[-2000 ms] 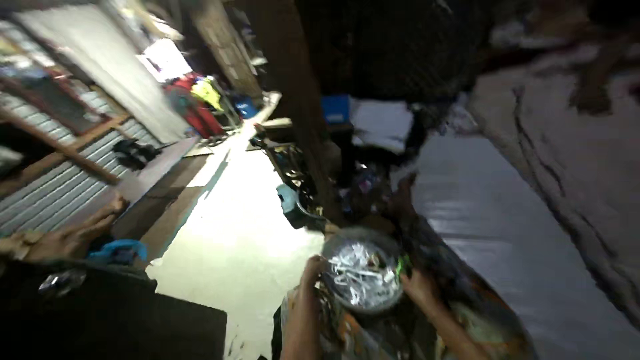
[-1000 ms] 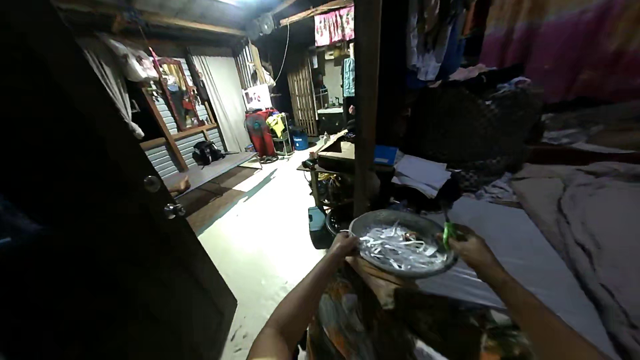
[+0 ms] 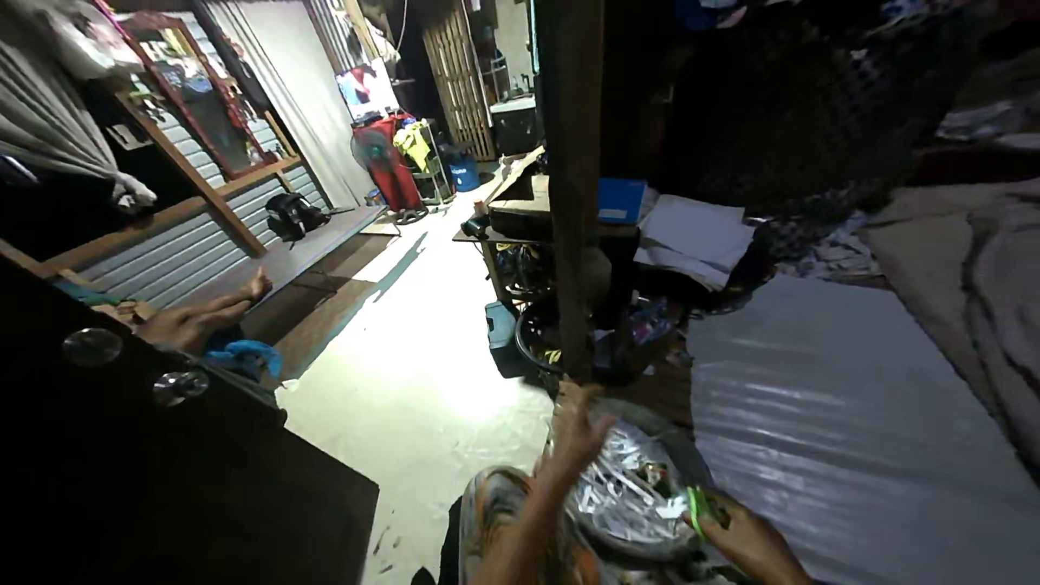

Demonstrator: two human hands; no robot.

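Observation:
A round grey basin [image 3: 678, 443] filled with thin white and shiny strips [image 3: 621, 487] rests low in front of me, by my patterned clothing. Over its upper left rim is my left hand [image 3: 581, 431], raised with the fingers spread and blurred; I see nothing held in it. At the basin's right side my right hand [image 3: 731, 528] grips a small bright green item [image 3: 696, 510], perhaps a scissors handle, whose exact kind I cannot tell.
A wooden post [image 3: 575, 195] rises just beyond the basin. Left stands a dark door [image 3: 203, 479] with knobs. Another person's bare legs [image 3: 211, 315] lie on a low bench [image 3: 301, 252]. A grey sheet [image 3: 845, 422] spreads at right; papers [image 3: 699, 236] and a blue folder [image 3: 621, 201] lie behind.
My left hand has come off the basin's left rim and is now lifted above it with the fingers apart. My right hand still has the green item. The view has shifted.

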